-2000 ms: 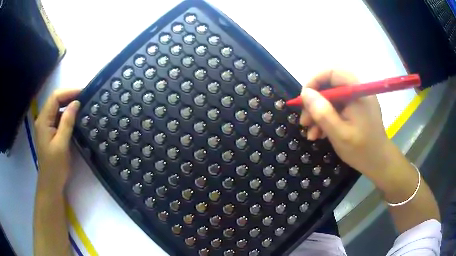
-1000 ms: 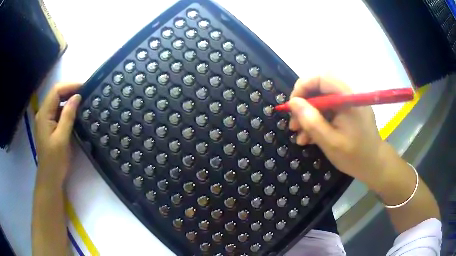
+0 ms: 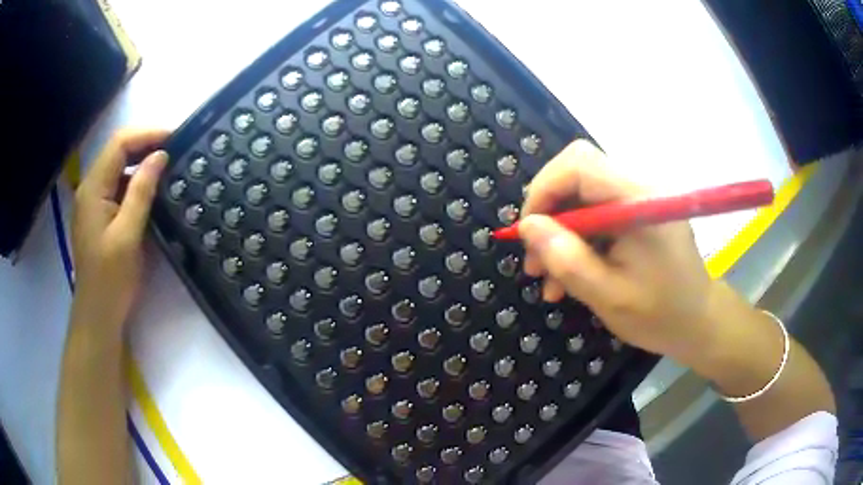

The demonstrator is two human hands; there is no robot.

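A black component tray (image 3: 312,43) lies tilted across the middle of the view, its far corner cut off by the top edge. Small round metal parts (image 3: 404,258) sit in rows in its pockets; some lower ones look brownish. My left hand (image 3: 118,204) grips the tray's left corner, thumb on the rim. My right hand (image 3: 629,270) is over the tray's right side and holds a red marker pen (image 3: 662,206) between thumb and fingers. The pen's tip is at one metal part; whether it touches is hard to tell. My right hand hides some pockets.
Dark stacked trays stand at the upper left (image 3: 57,104) and upper right (image 3: 795,76). The white table (image 3: 653,76) has yellow tape (image 3: 757,227) near its right edge. Yellow and blue tape lines also run at the left. My clothing shows below the tray.
The pen tip and my right hand have moved left and down to other parts. The tray has shifted slightly, its left corner now higher and further right with my left hand.
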